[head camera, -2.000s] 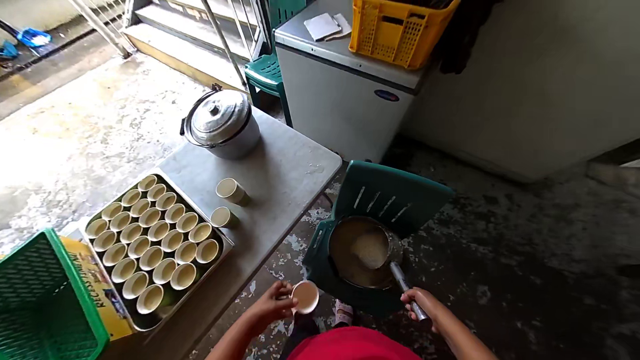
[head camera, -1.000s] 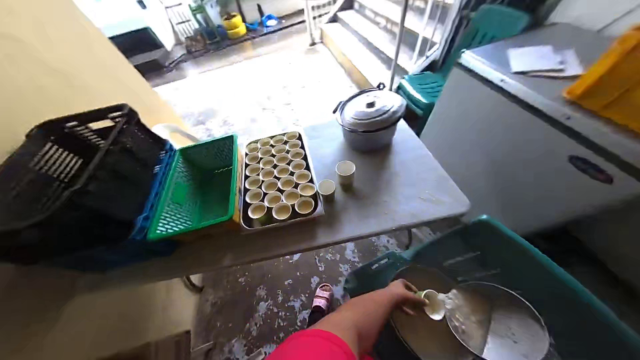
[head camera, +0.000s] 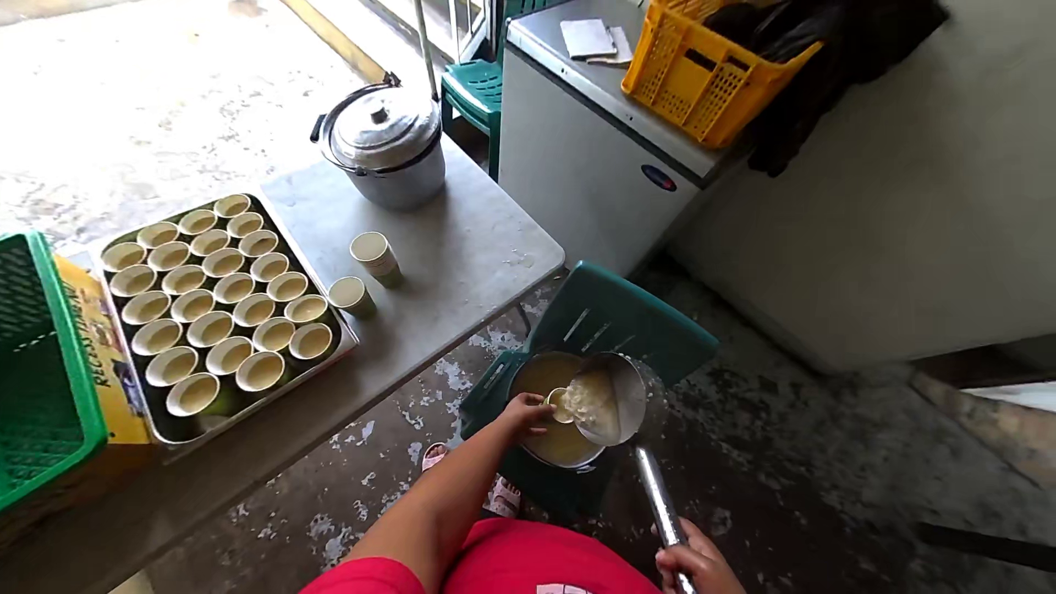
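My left hand holds a paper cup over a large round pot of pale liquid on a green plastic chair. My right hand grips the metal handle of a saucepan, which is tilted at the cup's rim with cloudy liquid in it. On the table, a metal tray carries several rows of filled paper cups. Beside the tray stand a single cup and what looks like a stack of cups.
A lidded aluminium pot stands at the table's far end. A green plastic basket is left of the tray. Behind the chair is a chest freezer bearing a yellow crate and papers. Another green chair stands beyond.
Two seconds ago the cup in my left hand was left of the pot, with the saucepan inside the pot. Now cup and saucepan meet above it. The view has swung left and back.
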